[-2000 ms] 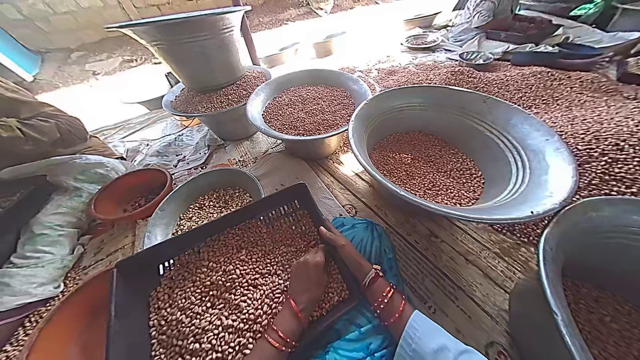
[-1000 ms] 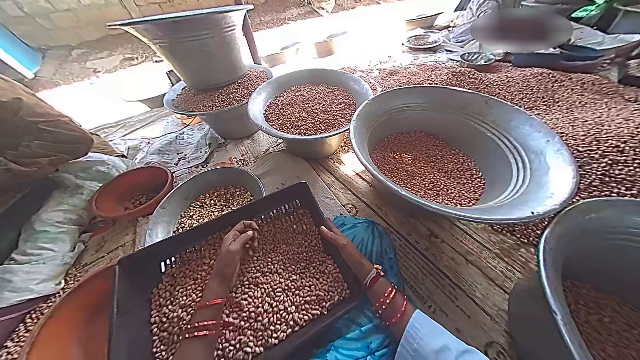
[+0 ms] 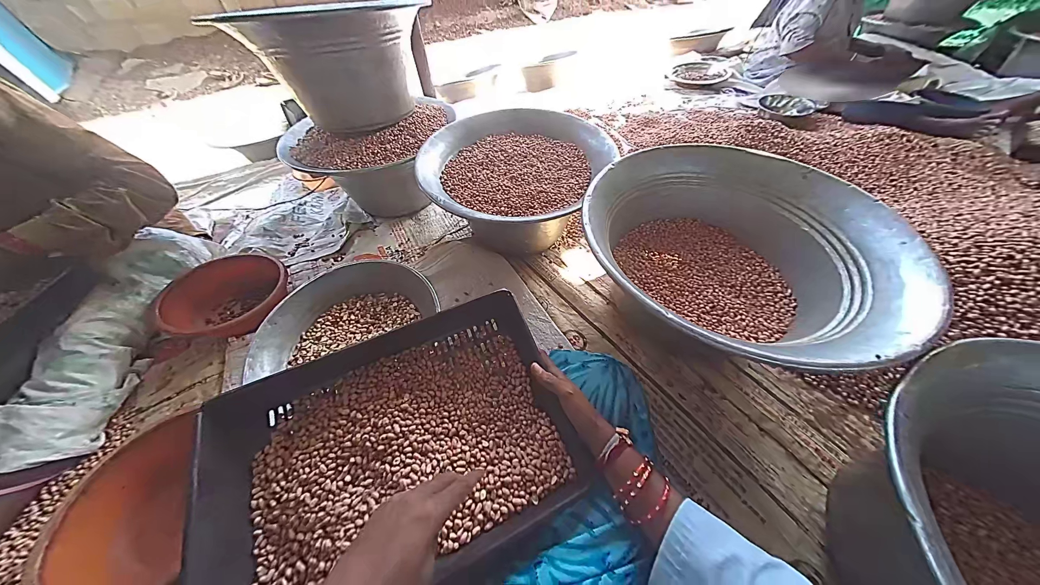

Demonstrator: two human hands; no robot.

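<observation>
A black plastic tray (image 3: 366, 357) with slotted sides, filled with brown nuts or seeds (image 3: 390, 439), sits tilted over my lap. My right hand (image 3: 561, 386) grips its right rim, the fingertips on the edge and red bangles on the wrist. Low in the tray, my left hand (image 3: 414, 520) lies over the pieces with its fingers stretched out; its lower part is cut off by the frame. Just beyond the tray's far edge stands a metal basin (image 3: 272, 333) of paler pieces. An orange bowl (image 3: 122, 504) is at the tray's left side.
Large metal basins (image 3: 861, 244) of nuts or seeds stand ahead and right, another (image 3: 902, 422) at the lower right. A big heap (image 3: 959, 195) spreads behind. A smaller orange bowl (image 3: 162, 309) is at left. Parts of other people (image 3: 73, 171) show at left and upper right.
My left hand moved from the tray's right part to its upper left part, then down to the near edge. My right hand has stayed on the right rim.
</observation>
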